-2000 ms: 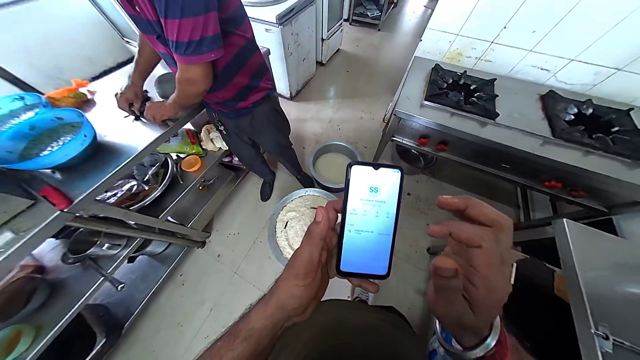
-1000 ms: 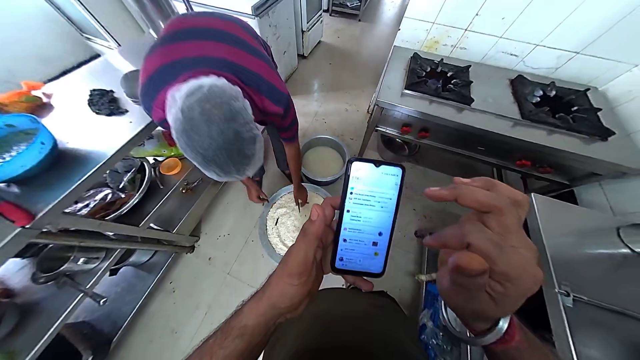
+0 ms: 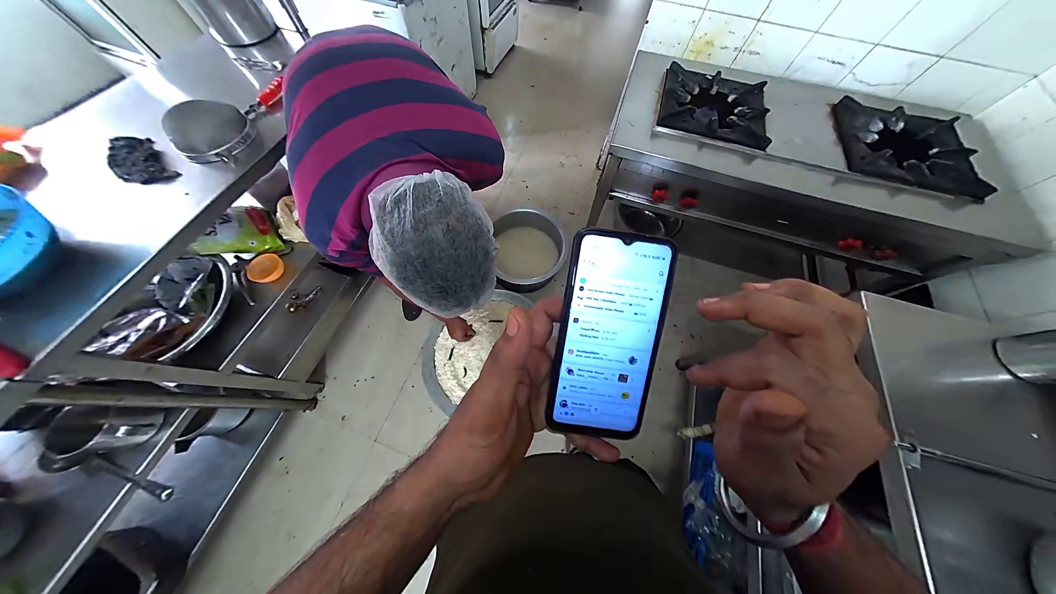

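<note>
My left hand (image 3: 503, 388) holds a smartphone (image 3: 612, 334) upright from its left side and lower edge; the lit screen shows a list. To the right of the phone, my right hand (image 3: 796, 396) is raised with bent fingers apart, touching nothing. A metal bangle (image 3: 775, 528) and a red band circle that wrist. Beyond the phone, a co-worker (image 3: 388, 132) in a striped shirt and hair net bends over a wide pan of white rice (image 3: 462, 363), one hand at the rice. Part of the pan is hidden behind my left hand.
A pot of pale liquid (image 3: 528, 252) stands on the floor. At left is a steel table (image 3: 165, 214) with a strainer (image 3: 206, 128), a blue basket (image 3: 21, 239) and shelves of vessels below. A gas stove (image 3: 792, 165) with black burners is at right, a steel cabinet (image 3: 973, 495) nearer.
The co-worker was upright at the left table two seconds ago and now bends over the rice pan. The phone screen has changed from a mostly blank page to a list.
</note>
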